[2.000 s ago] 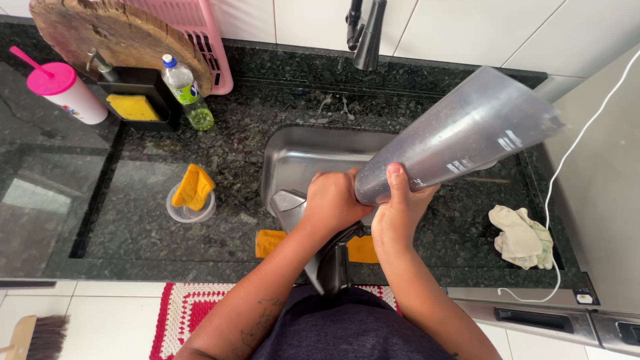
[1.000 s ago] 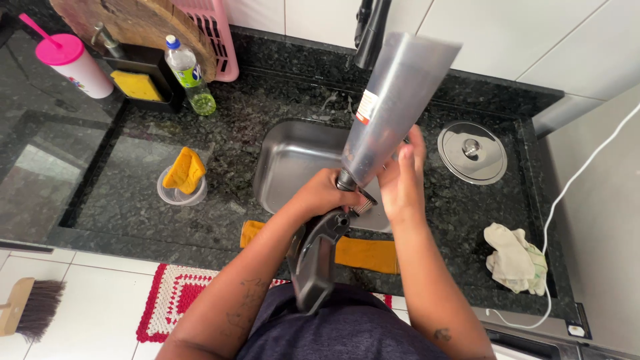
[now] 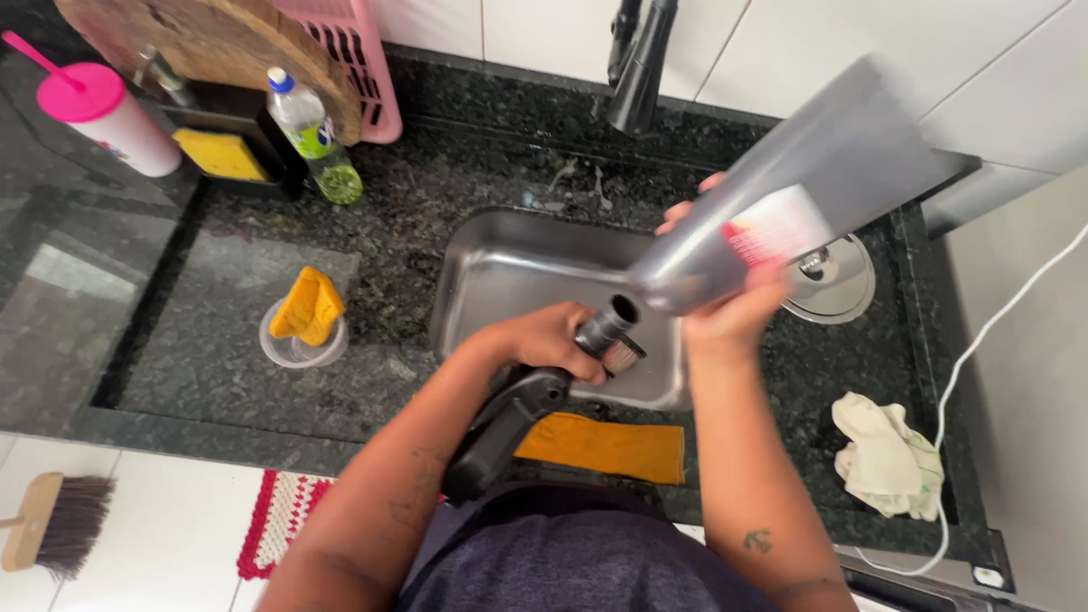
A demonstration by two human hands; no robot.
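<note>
My left hand (image 3: 552,340) grips a black plastic appliance part (image 3: 501,429) by its neck, over the front of the steel sink. The neck's round open end (image 3: 625,308) points up, and a small brush-like piece (image 3: 625,353) shows beside it. My right hand (image 3: 739,297) holds a long, see-through grey plastic piece (image 3: 824,161) with a white and red label. This piece is tilted, its narrow end above the sink close to the black neck but apart from it, its wide end towards the wall. Motion blurs it, and it hides some of my right fingers.
A steel sink (image 3: 561,246) lies beneath a black faucet (image 3: 642,76). An orange cloth (image 3: 612,446) lies along the front, and a round steel lid (image 3: 833,280) and a pale cloth (image 3: 888,459) are at right. A plastic cup (image 3: 297,353), bottle (image 3: 314,140) and sponge holder (image 3: 285,144) stand at left.
The see-through piece, which met the black neck one second ago, is now apart from it and tilted to the right. My right hand has moved with it. The neck's open end now shows.
</note>
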